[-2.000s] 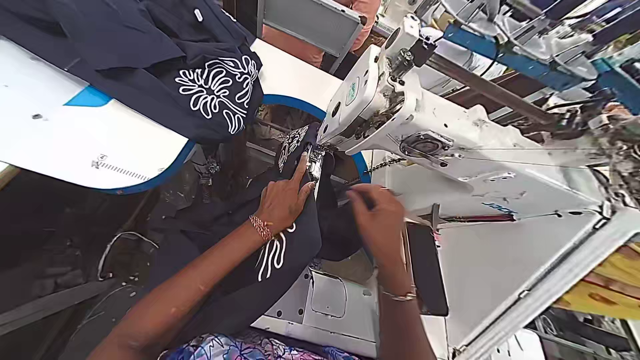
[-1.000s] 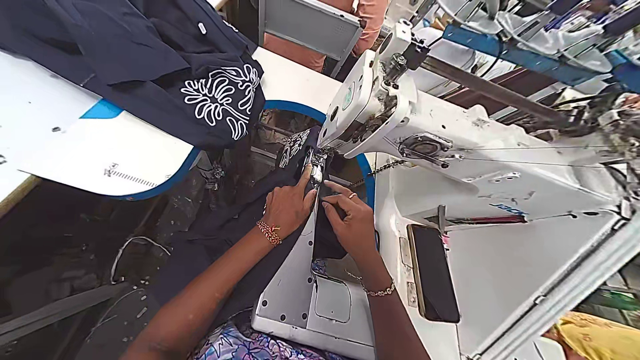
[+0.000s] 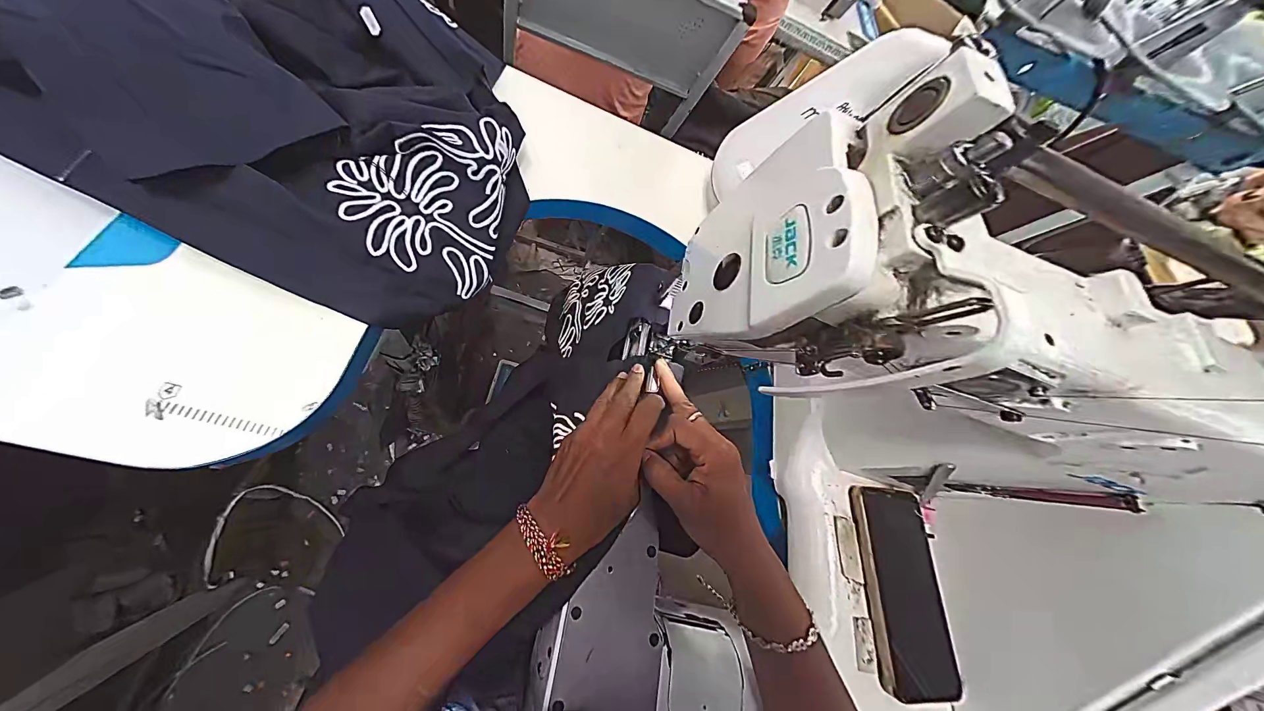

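A dark navy garment [image 3: 444, 523] with white line embroidery lies over the narrow arm bed [image 3: 602, 612] of a white Jack industrial sewing machine [image 3: 780, 257]. My left hand [image 3: 592, 464] presses the cloth with its fingertips just in front of the presser foot [image 3: 640, 341]. Right beside it, my right hand [image 3: 696, 464] pinches the cloth edge, its index finger reaching close to the foot and its thumb bent under. The needle itself is hard to make out.
Another embroidered navy garment [image 3: 415, 197] is heaped on the white table [image 3: 197, 365] at the left. A smartphone [image 3: 904, 592] lies on the machine's right side. Behind the table is a grey metal frame [image 3: 632, 39] with a person's arm near it.
My right hand, apart from the left two seconds ago, has come in beside it at the presser foot and taken the cloth edge. The garment's embroidered part has shifted from beside my left forearm.
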